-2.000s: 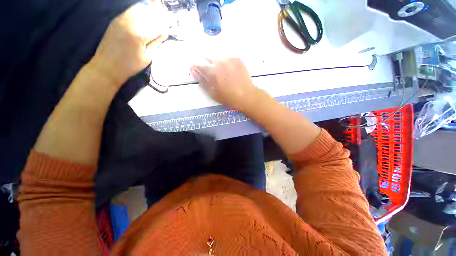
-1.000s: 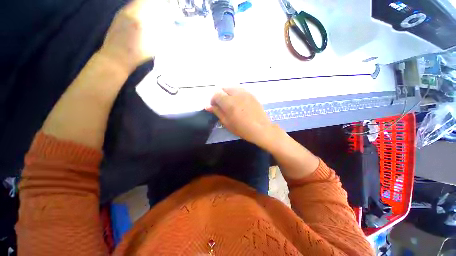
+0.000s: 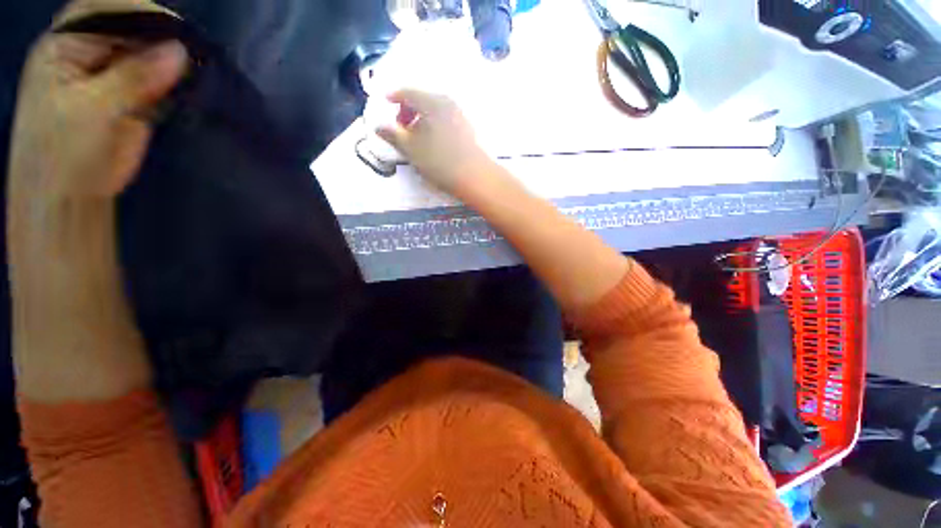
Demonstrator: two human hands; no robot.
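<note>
The black fabric (image 3: 237, 217) covers the left side and hangs over the table's left front edge. My left hand (image 3: 93, 113) is at the upper left, its fingers closed on a folded edge of the black fabric. My right hand (image 3: 433, 139) is over the white machine bed (image 3: 537, 119), below the bright needle area, fingers bent; glare hides whether the fingertips hold anything. The blue ribbed part (image 3: 492, 29) is at top centre. Scissors (image 3: 640, 70) with green and orange-brown loops lie right of it.
A grey ruler strip (image 3: 660, 211) runs along the front table edge. The control panel (image 3: 851, 31) is at upper right. A red plastic basket (image 3: 838, 340) with dark cloth stands at lower right, clear plastic bags (image 3: 913, 253) beyond it. A blue item (image 3: 261, 443) shows at lower left.
My left hand has moved left, away from the needle area, with fabric in it. My right hand has moved up and left from the front edge. The fabric has shifted left, uncovering more ruler strip.
</note>
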